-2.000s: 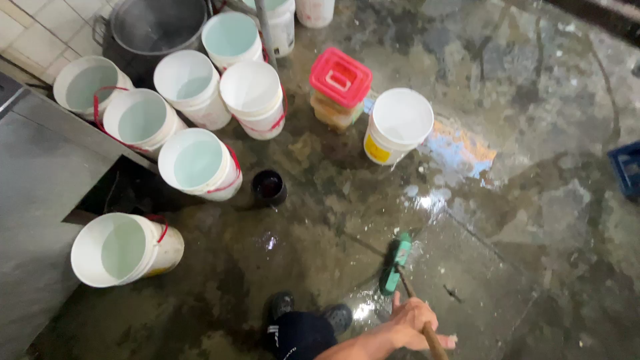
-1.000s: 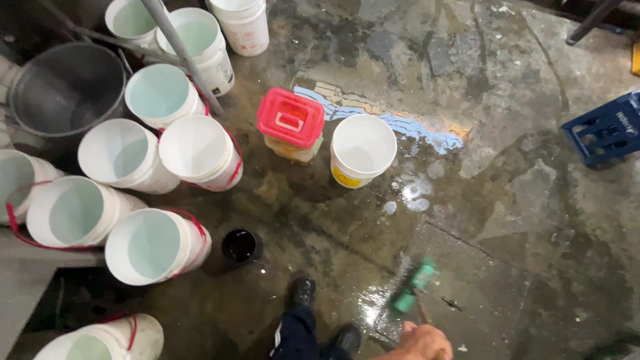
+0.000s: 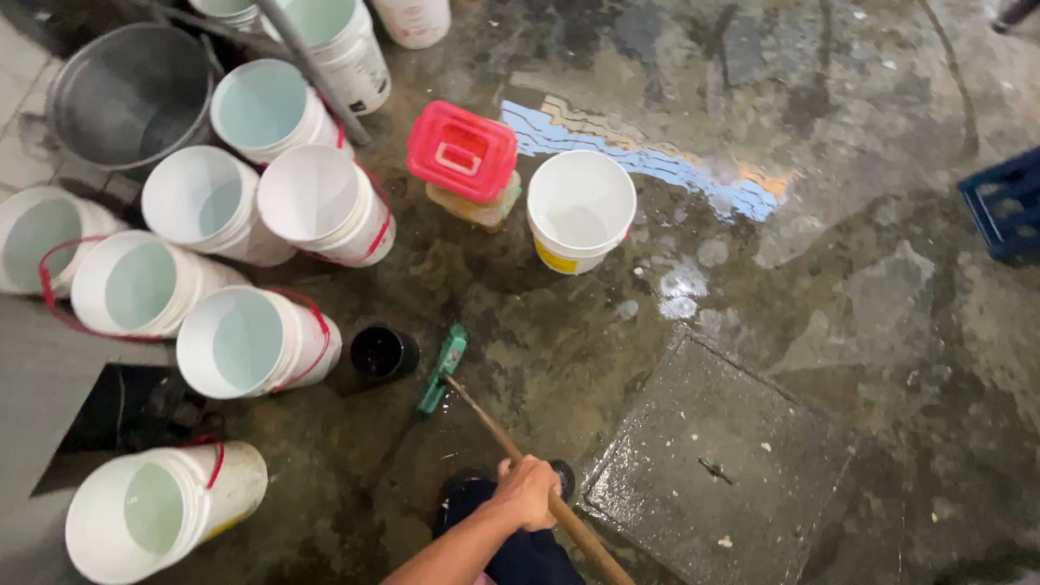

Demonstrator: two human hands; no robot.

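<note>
My left hand point(image 3: 528, 491) is closed around the wooden handle point(image 3: 581, 532) of a floor brush, above my dark trousers and shoes. The handle runs from the lower edge up and left to the green brush head point(image 3: 443, 370). That head lies on the wet concrete floor just right of a small black container point(image 3: 384, 353), with a narrow gap between them. My right hand is out of view.
White buckets of water, one being point(image 3: 236, 341), crowd the left side near a large dark tub point(image 3: 134, 97). Ahead stand a red-lidded container point(image 3: 463, 154) and a white bucket point(image 3: 581, 203). A blue crate point(image 3: 1007, 207) is at the right; a floor cover point(image 3: 723, 463) lies lower right.
The green brush head has moved left across the floor, from right of my feet to beside the black container. My left hand has stayed on the handle.
</note>
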